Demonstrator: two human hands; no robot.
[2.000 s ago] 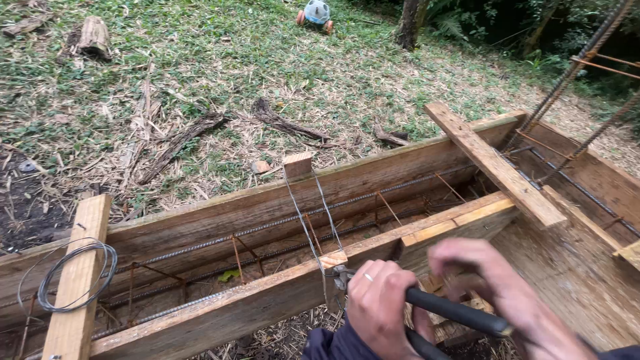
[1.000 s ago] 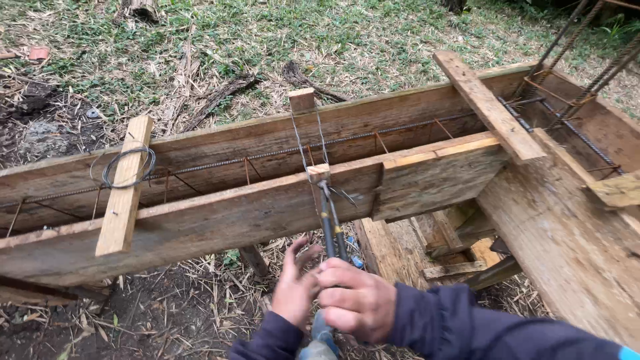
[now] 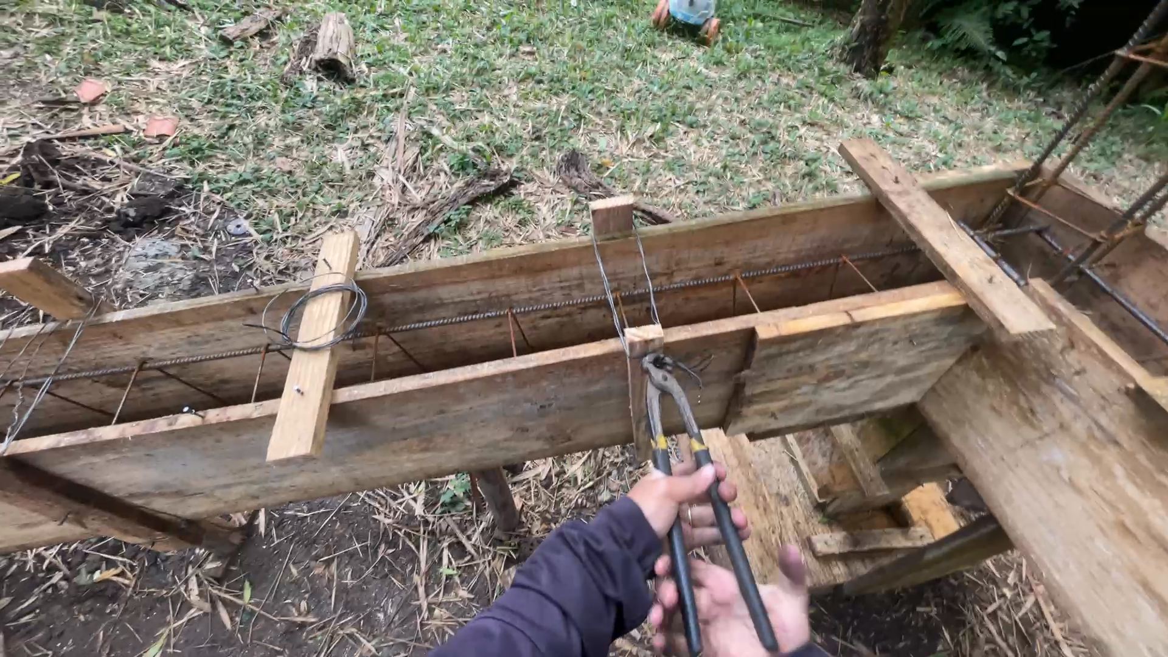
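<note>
End-cutting nippers (image 3: 671,401) with dark handles and yellow bands stand with their jaws at twisted wire ends (image 3: 689,368), against a short upright wooden stake (image 3: 644,342) on the near form board. My left hand (image 3: 689,506) grips the handles just below the bands, its thumb across the left one. Lower down, my right hand (image 3: 739,607) is palm up behind the handles, fingers curled at the left handle and thumb apart. Tie wire (image 3: 604,283) runs from this stake over the trough to another wooden stake (image 3: 611,217) by the far board.
The plank formwork (image 3: 511,401) holds a ribbed steel bar (image 3: 547,306) with thin rusty stirrups. A wood crosspiece (image 3: 315,365) carries a wire coil (image 3: 321,315); another crosspiece (image 3: 949,237) spans the right part. Upright rebar (image 3: 1086,146) stands at the right corner; loose boards (image 3: 867,543) lie below.
My left hand has moved up to the upper part of the nippers' handles. My right hand has turned palm up lower on them. The nippers' handles are farther apart than one second ago.
</note>
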